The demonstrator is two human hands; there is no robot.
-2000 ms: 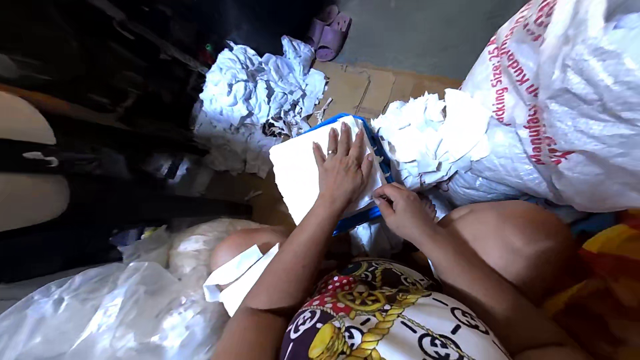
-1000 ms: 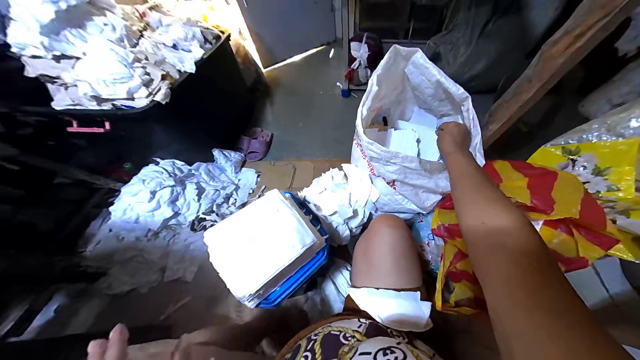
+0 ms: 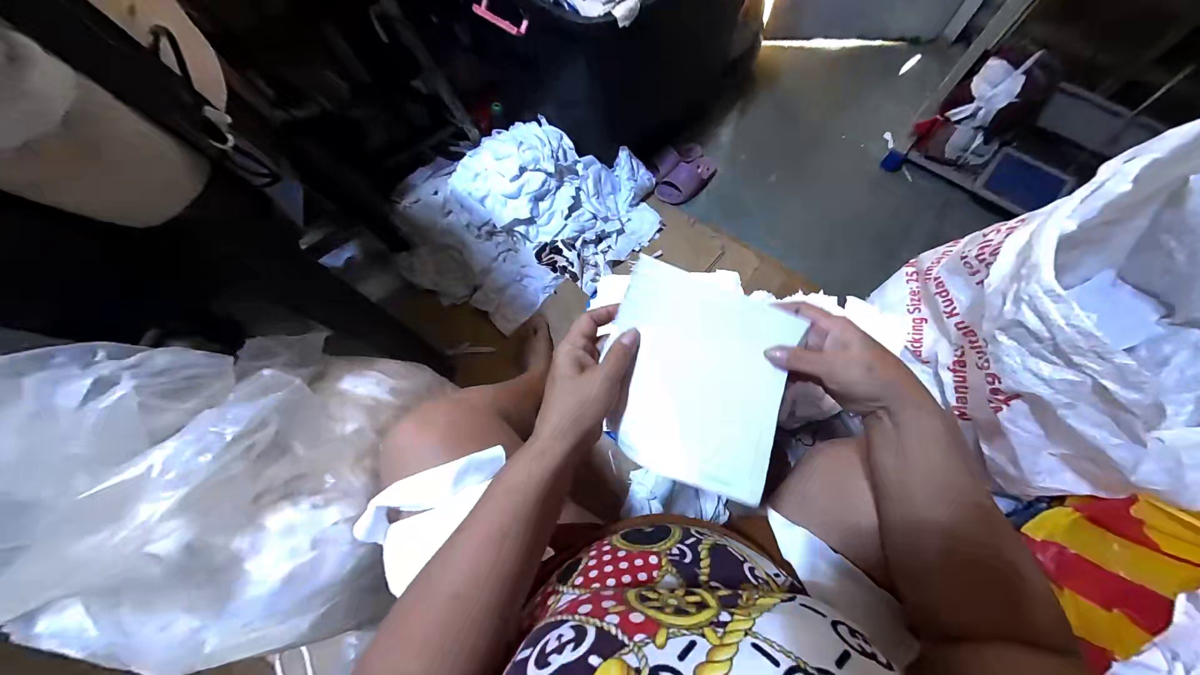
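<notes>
Both my hands hold a white rectangular sheet or thin stack, of paper or cloth (image 3: 705,384), above my lap; which material I cannot tell. My left hand (image 3: 591,375) grips its left edge with the thumb on top. At the upper right corner, my right hand (image 3: 834,356) pinches it between thumb and fingers. Behind it, more white pieces (image 3: 727,279) show, and the blue thing under them is almost wholly hidden. White scraps (image 3: 872,319) lie beyond my right hand. A white piece (image 3: 431,516) rests on my left thigh and another (image 3: 830,567) on my right.
A woven plastic sack (image 3: 1012,347) with white pieces inside stands at right, above a red and yellow plastic bag (image 3: 1116,562). Clear plastic bags (image 3: 206,487) fill the left. Ahead are a heap of crumpled white pieces (image 3: 553,197), purple slippers (image 3: 682,173) and a large black container (image 3: 647,84).
My right hand was at the open sack a second ago and is now over my lap, on the white piece. My left hand has come to its left edge. The view has shifted.
</notes>
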